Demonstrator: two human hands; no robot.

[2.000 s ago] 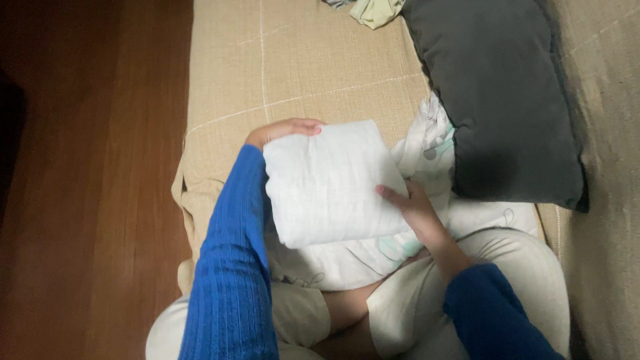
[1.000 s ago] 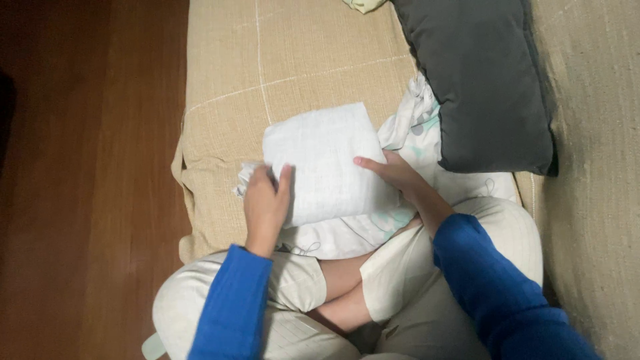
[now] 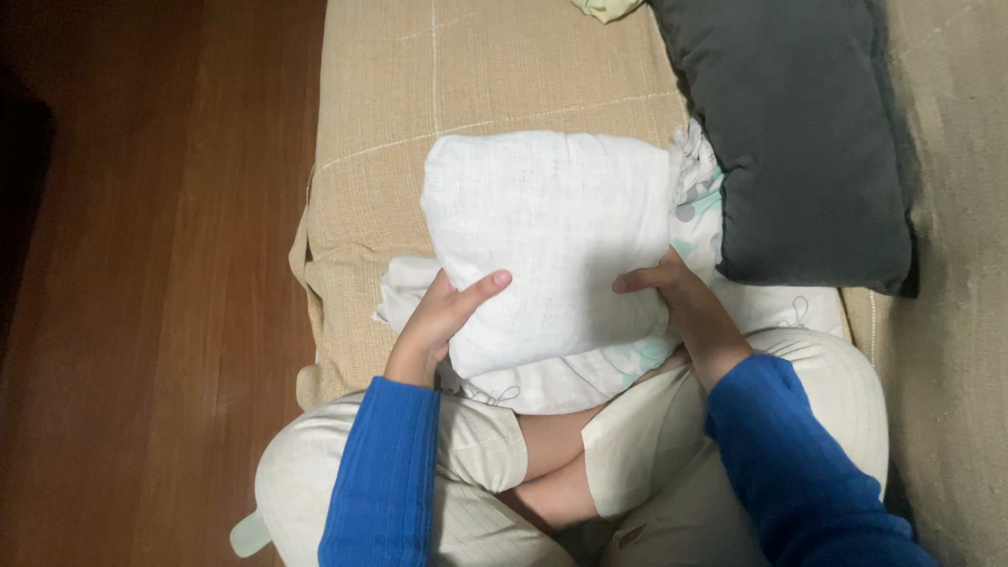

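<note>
A folded white cloth, thick and roughly square, is held in front of my crossed legs. My left hand grips its lower left side, the thumb on top and the fingers hidden beneath. On the right side my right hand holds it the same way, thumb on top. Under and behind it lies a rumpled white printed cloth with mint and grey shapes, partly over my lap. Its edges show at the left and right of the folded cloth.
I sit on a couch with a beige woven cover. A dark grey cushion lies at the right against the backrest. A pale yellow cloth shows at the top edge. The wooden floor is on the left.
My left hand was at the cloth's upper left edge two seconds ago; it has since come down to the lower left side. My right hand has stayed on the right side.
</note>
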